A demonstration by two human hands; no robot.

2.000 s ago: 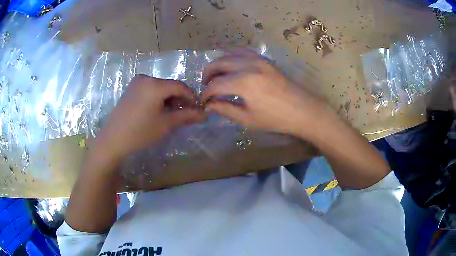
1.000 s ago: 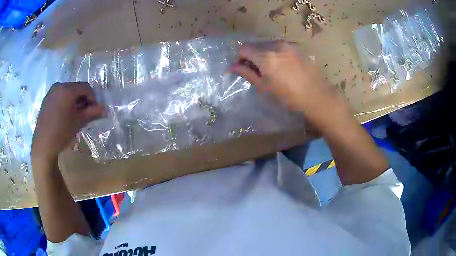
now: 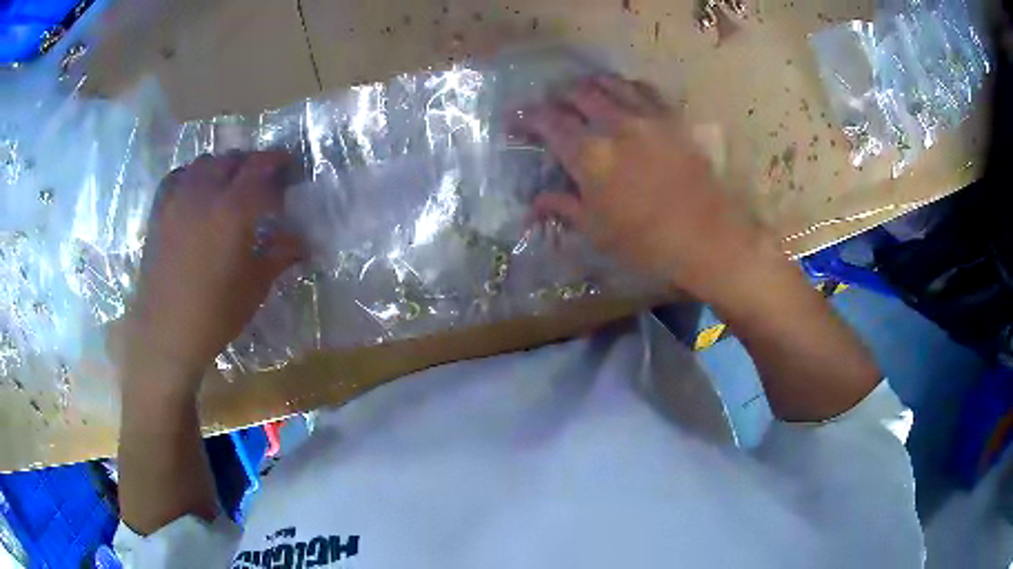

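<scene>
Clear plastic bags (image 3: 383,211) lie flat and overlapping in front of me on the cardboard sheet (image 3: 444,353). Small gold-brown metal pieces (image 3: 497,269) show on or in the bags near the front edge. My left hand (image 3: 222,245) is over the left part of the bags, blurred, fingers bent. My right hand (image 3: 622,167) is over the right part, fingers spread and bent, also blurred. The frames do not show whether either hand grips plastic or a metal piece.
A glossy layer of plastic bags (image 3: 67,222) covers the bench's left side. More bags (image 3: 905,83) lie at the right. Metal pieces (image 3: 722,13) sit at the far edge. Blue bins (image 3: 31,28) stand far left; dark bags (image 3: 944,278) hang right below the bench.
My hands were close together, then moved apart over the bags. Since then my left hand has moved right and inward, while my right hand has stayed near the same place. More metal pieces show at the front.
</scene>
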